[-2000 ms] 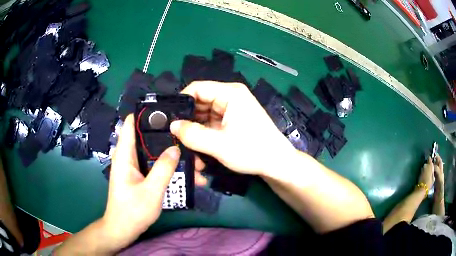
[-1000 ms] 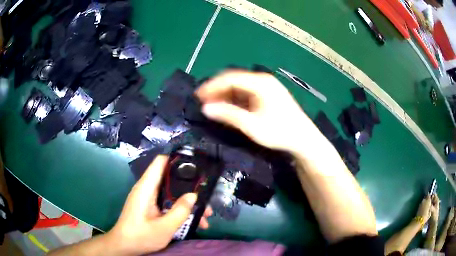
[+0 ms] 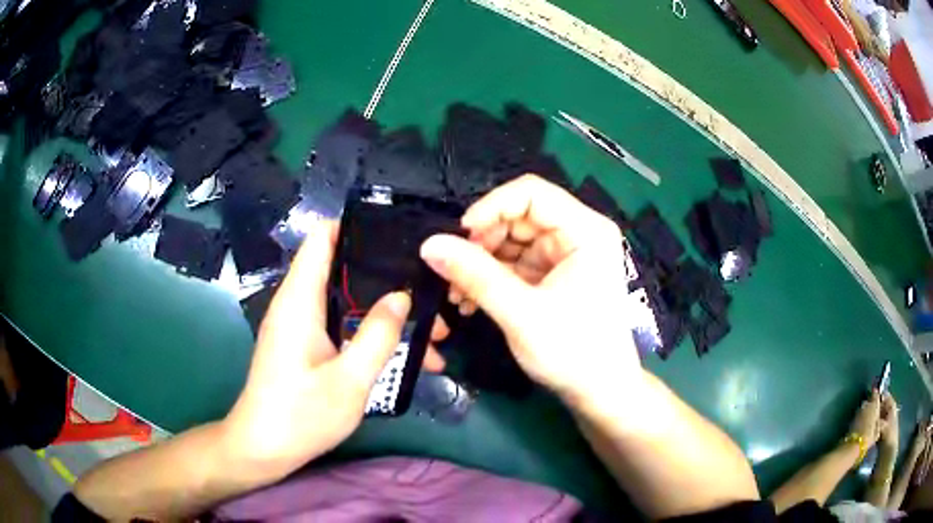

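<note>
My left hand [image 3: 307,352] holds a black phone body [image 3: 345,296], its thumb on the middle and fingertips showing at the far side. The keypad board [image 3: 387,386] with dark dots shows at the lower end, and a red wire [image 3: 351,291] at the left. A black inner cover [image 3: 397,240] lies over the upper half; the round speaker is hidden. My right hand [image 3: 542,276] has thumb and bent fingers at the cover's right edge and seems to pinch it. Many loose black covers [image 3: 169,102] are heaped left and behind the phone.
Tweezers [image 3: 608,148] lie beyond the pieces. A smaller pile of covers [image 3: 731,225] lies right. A pale strip [image 3: 655,77] crosses the green bench. Red trays [image 3: 808,31] are at the far right edge. Another person's hands [image 3: 875,429] hold something at lower right.
My right hand reached to the heap and came back to the phone. A black cover now lies over the speaker that showed before. The phone body is raised again from its lower position.
</note>
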